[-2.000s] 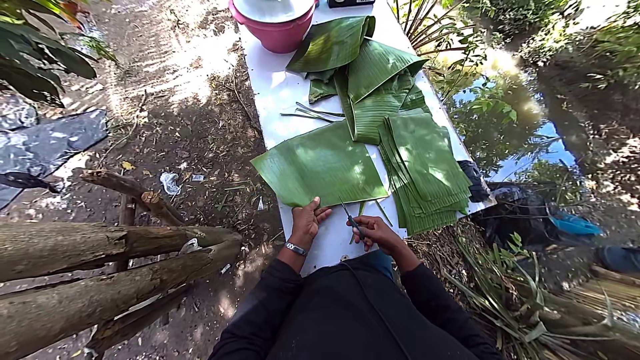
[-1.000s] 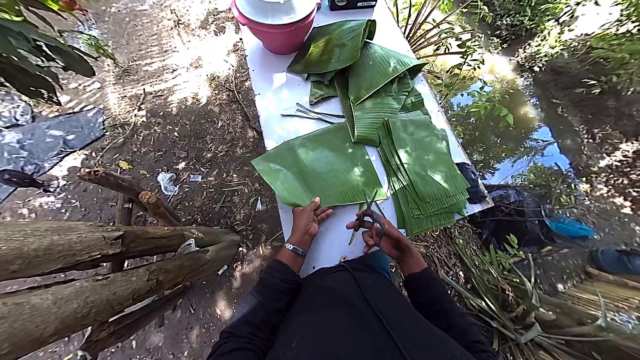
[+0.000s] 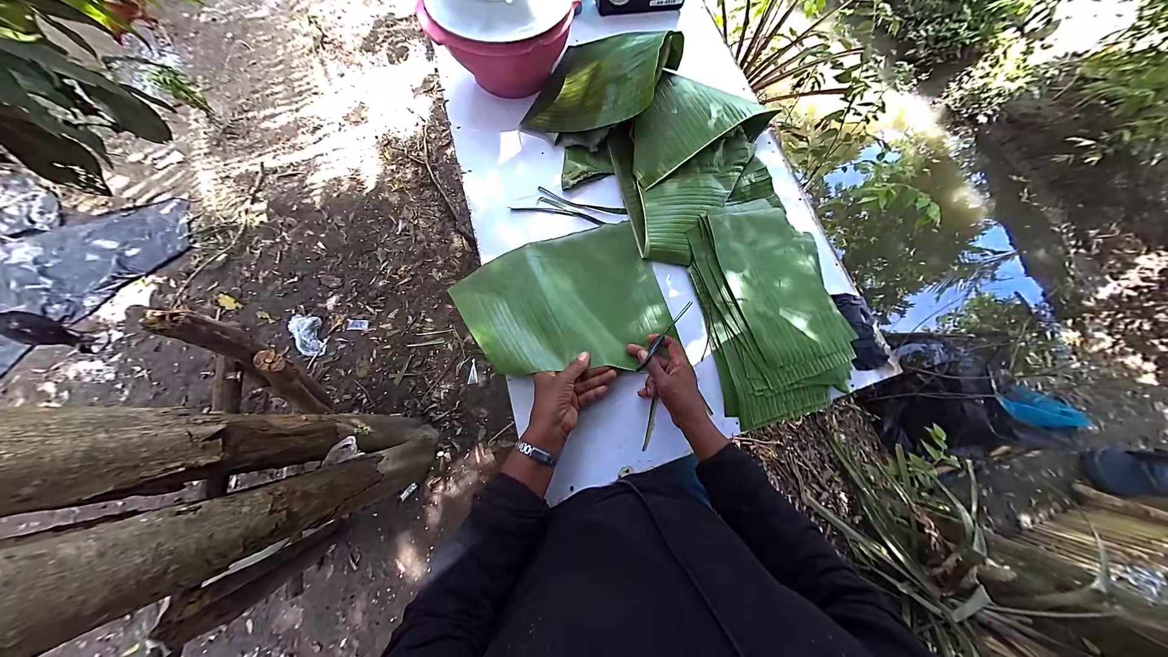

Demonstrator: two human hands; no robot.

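My left hand pinches the near edge of a broad green banana leaf piece that lies on the white table. In my right hand is a pair of scissors, its blades pointing up and right over the leaf's right corner; that hand's fingertips also touch the leaf's near edge. A thin green leaf strip lies just below my right hand. Cut leaf pieces are stacked to the right. Folded larger leaves lie behind, beside some thin strips.
At the table's far end stand a pink bucket with a pale basin in it and a black box. The white table's left edge borders bare ground. Thick logs lie at the left; water and plants are at the right.
My right hand has turned the scissors from a raised, spread position to lie across the leaf's corner. My left hand has stayed at the leaf's near edge.
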